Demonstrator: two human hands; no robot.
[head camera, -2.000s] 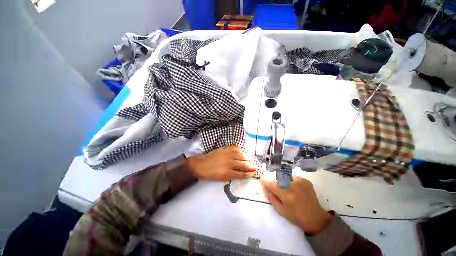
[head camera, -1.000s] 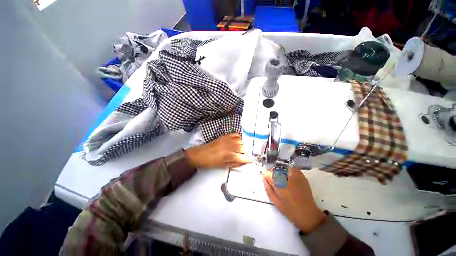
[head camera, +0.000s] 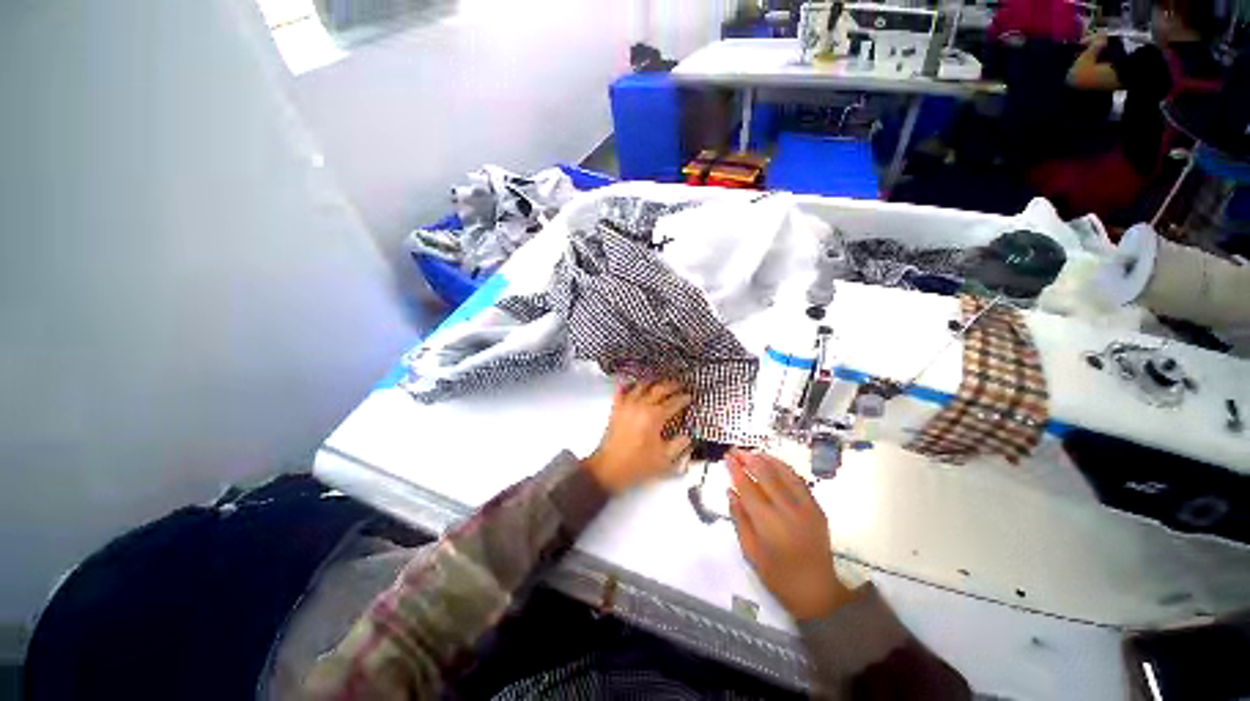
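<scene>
The checked garment (head camera: 638, 308) lies bunched on the machine table left of the needle area, with pale lining showing. My left hand (head camera: 643, 433) holds its near edge, fingers bent over the checked cloth. My right hand (head camera: 784, 527) is just right of it, with thumb and fingertips at a small dark strip on the garment's edge. The fingertips' exact grip is blurred. The white sewing machine head (head camera: 877, 325) stands behind and right of my hands. The presser foot and needle are too small to make out.
Tartan scrap (head camera: 1003, 384) hangs over the machine head. White thread cone (head camera: 1190, 281) and dark green cone (head camera: 1021, 260) stand behind it. Blue bin (head camera: 446, 274) with garment pieces is at back left, navy pile (head camera: 178, 589) at lower left. Another machine and people are behind.
The view has tilted up and left, showing the room behind. The garment's checked edge now shows in front of the needle area. My left hand is bent over it and both hands are nearer to me.
</scene>
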